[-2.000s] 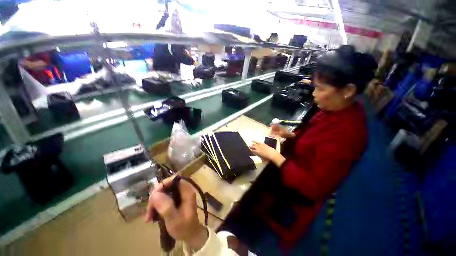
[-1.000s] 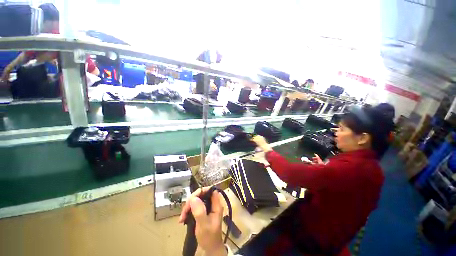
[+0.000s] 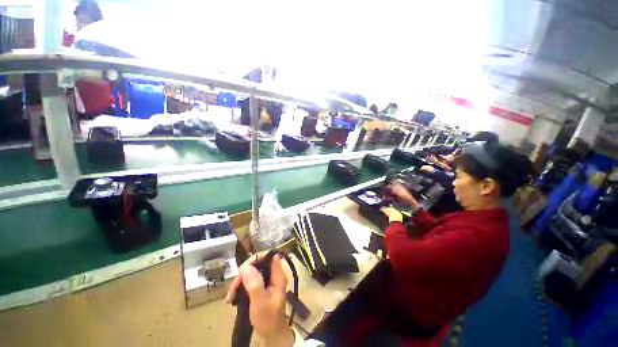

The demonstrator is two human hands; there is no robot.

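My right hand is at the bottom middle, its fingers closed around the black electric screwdriver, which points down and is cut off by the lower edge. Its black cable loops beside the hand. The screwdriver's tip is out of the picture. My left hand is not in view. The white-grey screw feeder stands on the bench just left of my right hand. An open black speaker cabinet with red wires lies on the green conveyor at the left.
A clear bag sits in a cardboard tray behind my hand. A black stack with yellow strips lies right of it. A person in red works on a cabinet at the right. More cabinets line the conveyor. A metal pole rises behind the feeder.
The view has turned a little to the right since one second ago. The person in red has brought a cabinet from the conveyor onto the bench. My right hand still holds the screwdriver.
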